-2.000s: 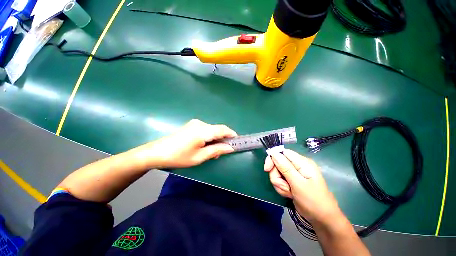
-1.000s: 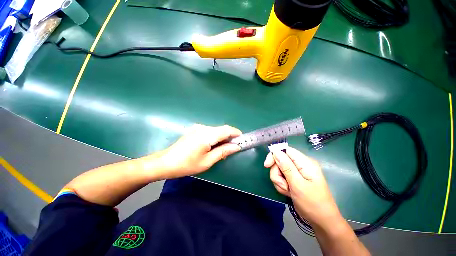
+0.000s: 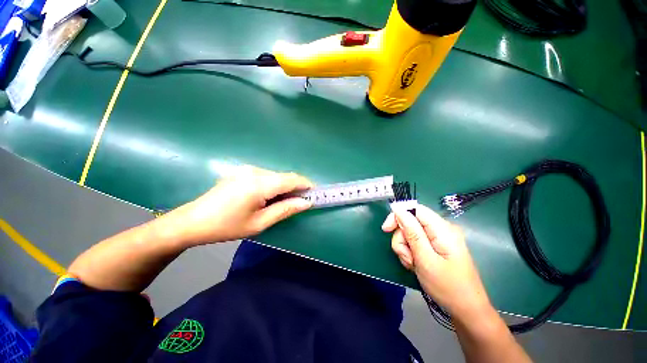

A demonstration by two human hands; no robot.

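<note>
My left hand (image 3: pixel 259 202) pinches one end of the steel ruler (image 3: pixel 351 192) between thumb and fingers, and the ruler points right. My right hand (image 3: pixel 426 244) pinches the black wire bundle near its end, with a small white piece (image 3: pixel 404 205) at the fingertips. The short black wire ends (image 3: pixel 404 190) stand up from the fingertips beside the ruler's right end. The rest of the bundle runs down behind my right hand to a coiled cable (image 3: pixel 516 213) on the green bench at the right. The coil has a yellow tie (image 3: pixel 521 179) and a fanned end with whitish tips (image 3: pixel 452 203).
A yellow heat gun (image 3: pixel 397 60) stands at the back centre, its black cord (image 3: pixel 170 66) running left. Another black coil (image 3: pixel 539 18) lies at the back right. A plastic bag (image 3: pixel 44 64), a pale cylinder (image 3: pixel 106 13) and blue trays are at the far left. The bench edge passes below my hands.
My left hand and the ruler have moved left, so the ruler's end no longer reaches past the wire ends. My right hand has shifted slightly right, still holding the bundle.
</note>
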